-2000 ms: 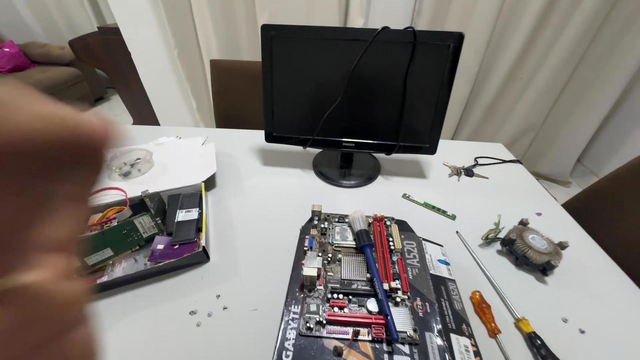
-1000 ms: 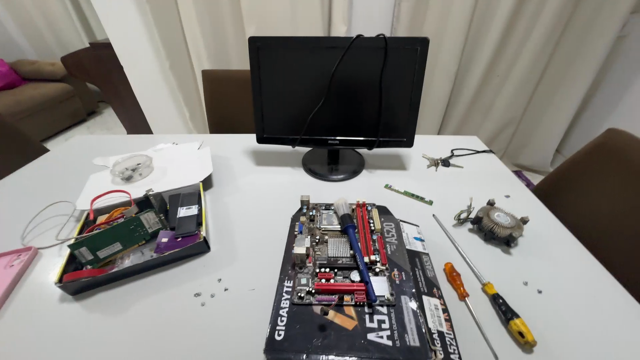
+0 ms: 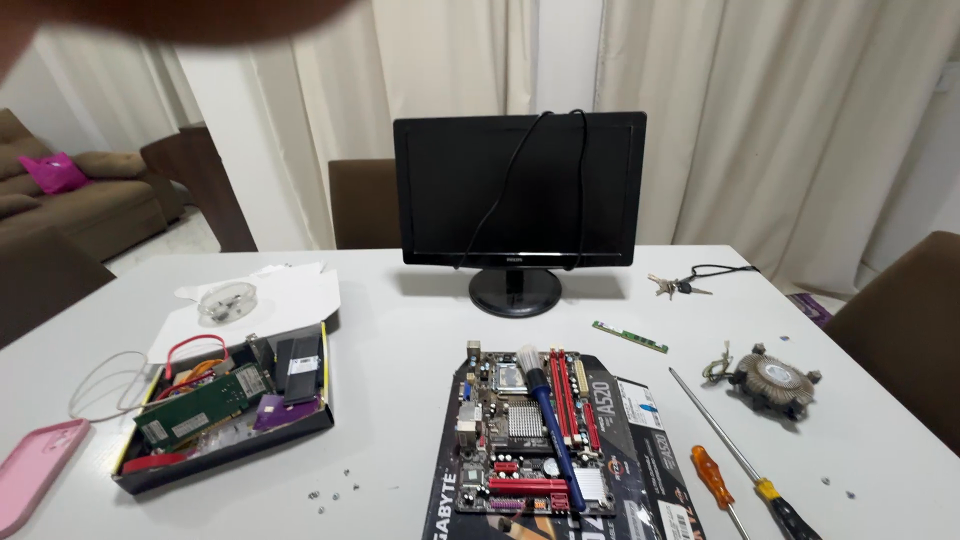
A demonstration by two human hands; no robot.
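Blurred and very close to the camera, part of my left hand crosses the top left corner; its fingers cannot be made out, and it touches nothing on the table. My right hand is out of view. On a Gigabyte motherboard box lies a motherboard with red slots. A blue-handled brush rests across the board, its pale bristles pointing away. To the right are a green memory module, a CPU cooler with a fan, a long screwdriver with a yellow and black handle, and an orange-handled screwdriver.
A black monitor stands behind the board, its cable draped over it. At left, an open box holds circuit cards and cables, near a clear round dish and a pink phone case. Keys and several loose screws lie about.
The blurred hand, large at the left two seconds ago, was out of view one second ago and now shows at the top left. The things on the table have not plainly moved.
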